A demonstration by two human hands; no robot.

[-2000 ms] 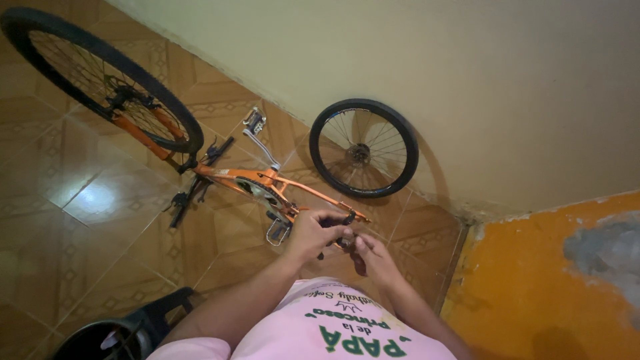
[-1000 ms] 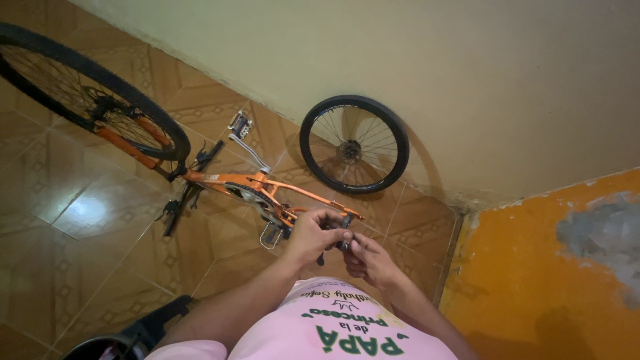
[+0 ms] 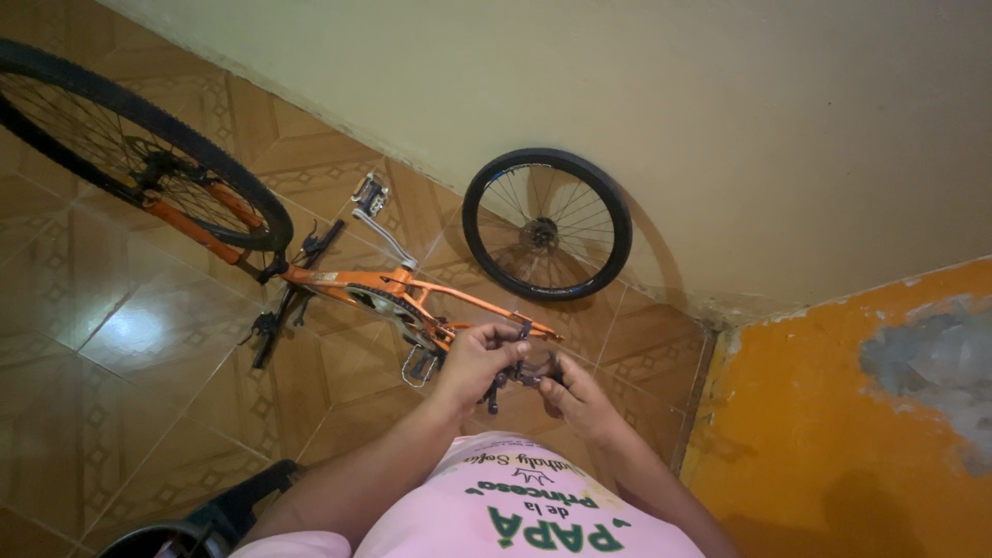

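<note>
An orange bicycle frame (image 3: pixel 349 277) stands upside down on the tiled floor, its handlebar (image 3: pixel 267 337) low and its front wheel (image 3: pixel 147 147) up at the left. Near the frame's rear end, my left hand (image 3: pixel 480 364) pinches a small dark metal part (image 3: pixel 515 375), which looks like a rear derailleur; its exact kind is hard to tell. My right hand (image 3: pixel 575 395) touches the right side of the same part with thumb and fingers. The crank with a pedal (image 3: pixel 370 195) points toward the wall, and the chainring (image 3: pixel 391 310) lies left of my left hand.
A detached bicycle wheel (image 3: pixel 546 293) leans against the pale wall (image 3: pixel 697 155). An orange painted wall (image 3: pixel 790 403) with a grey patch rises at the right. At the lower left is a dark container or seat (image 3: pixel 232 496), partly cut off. The second pedal (image 3: pixel 419 364) hangs beside my left forearm.
My fingers have shifted around the small dark part, and my right hand has moved slightly away from my left. More of the part shows between them now.
</note>
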